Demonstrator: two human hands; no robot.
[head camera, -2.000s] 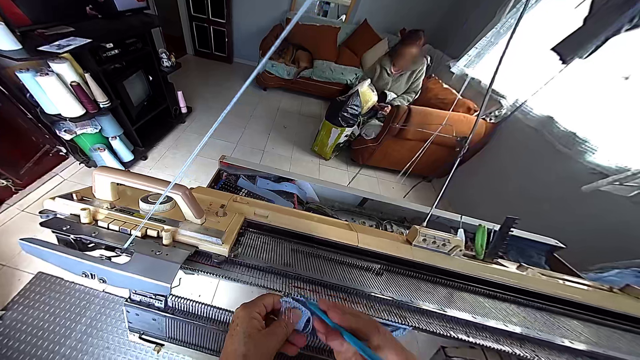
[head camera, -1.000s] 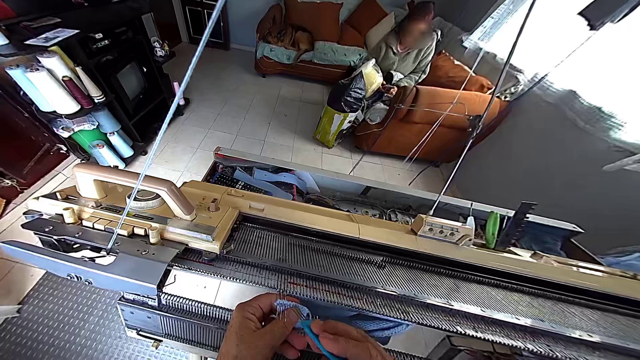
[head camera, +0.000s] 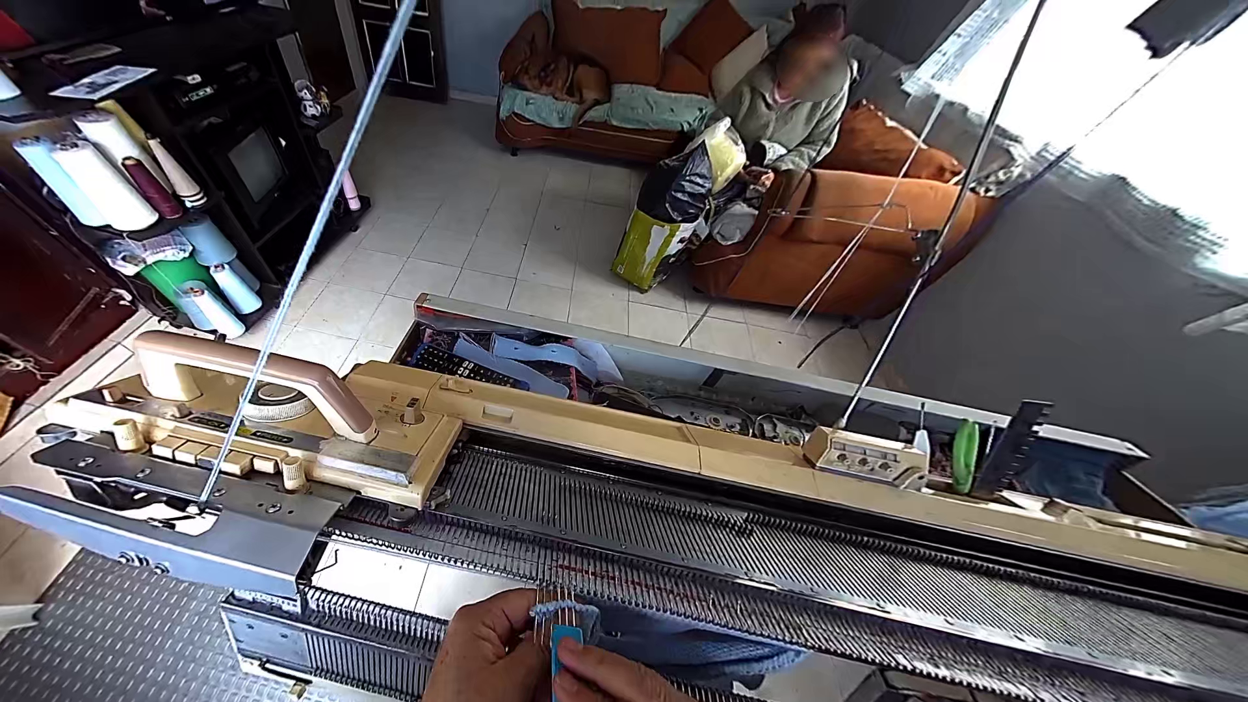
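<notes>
Near the bottom centre, my left hand (head camera: 492, 643) pinches the edge of a light blue knitted fabric (head camera: 682, 643). My right hand (head camera: 619, 676) holds a blue-handled transfer tool (head camera: 565, 643), its metal prongs at the fabric edge between my fingers. Behind both hands runs the needle bed (head camera: 624, 517) of a knitting machine, and part of the fabric hangs below it. The cream carriage (head camera: 273, 400) with its curved handle sits at the left end. A light blue yarn (head camera: 322, 219) slants down into the grey metal arm at the carriage's front.
Behind the machine, an open box (head camera: 741, 361) holds assorted items. Yarn cones (head camera: 102, 180) stand on a shelf at left. A person (head camera: 795, 97) sits on an orange sofa (head camera: 829, 263) beside a filled bag (head camera: 653, 229); a dog (head camera: 561, 78) lies on another sofa. A thin tension rod rises at right.
The blue-handled tool has turned from a slant to nearly upright, with its prongs at the fabric edge. My right hand has come closer to my left.
</notes>
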